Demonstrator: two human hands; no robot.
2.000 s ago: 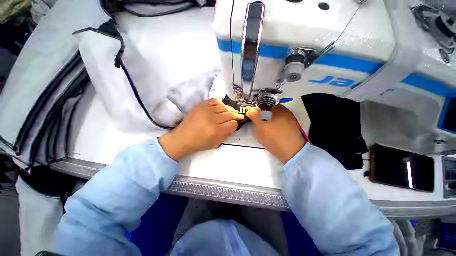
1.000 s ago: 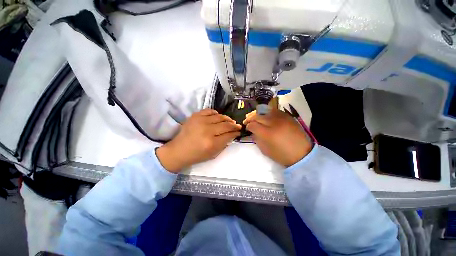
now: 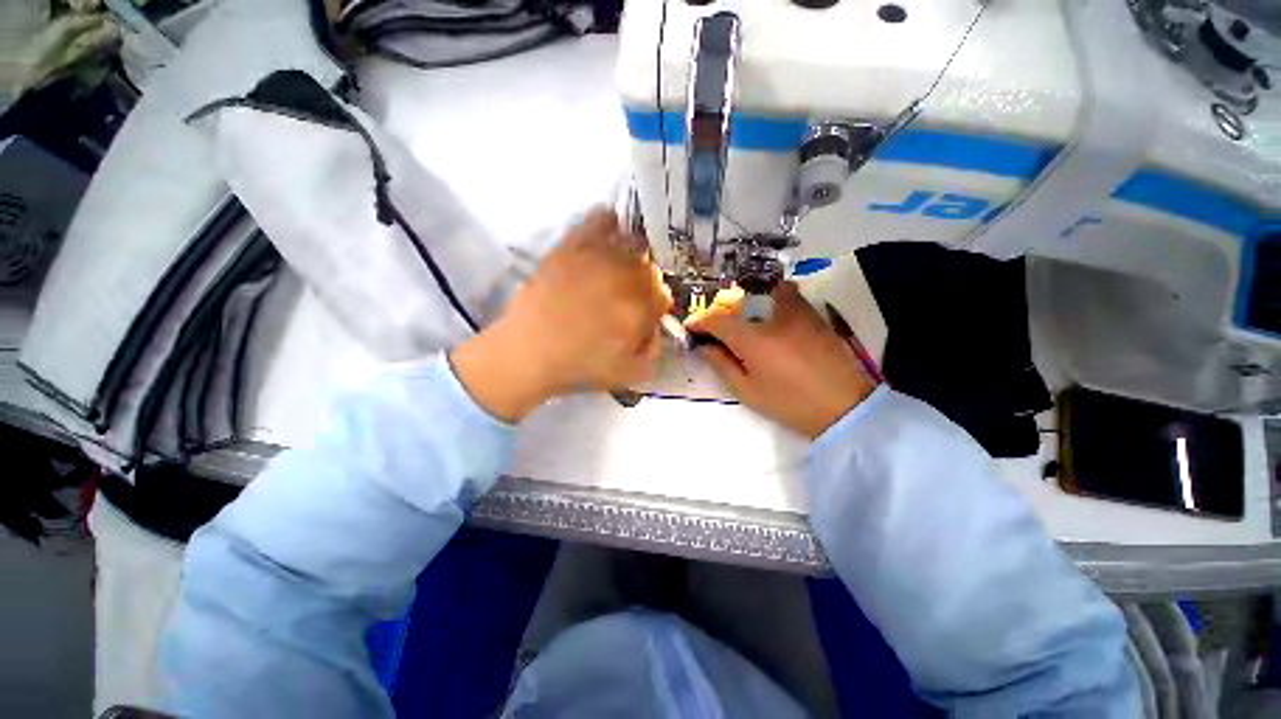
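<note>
A pale grey garment panel (image 3: 351, 232) with a dark edge lies left of the needle and runs under my left hand. My left hand (image 3: 583, 316) is bent at the front left of the presser foot (image 3: 698, 292), its fingers closed on the panel's edge; the fingertips are blurred. My right hand (image 3: 780, 351) is just right of the foot, fingertips on a small black piece (image 3: 719, 346), of which only a dark sliver shows. The white sewing machine (image 3: 871, 141) with a blue stripe stands over both hands.
A pile of black pieces (image 3: 955, 344) and a phone (image 3: 1152, 452) lie to the right. Snips or a pen (image 3: 854, 344) lie beside my right hand. Stacked panels (image 3: 176, 330) lie at the left, and more folded cloth (image 3: 464, 31) at the back. A ruler strip (image 3: 646, 527) edges the table.
My left hand has risen towards the needle and curled, where it lay flatter before. The black piece between my hands is now mostly hidden. The whole view has shifted slightly.
</note>
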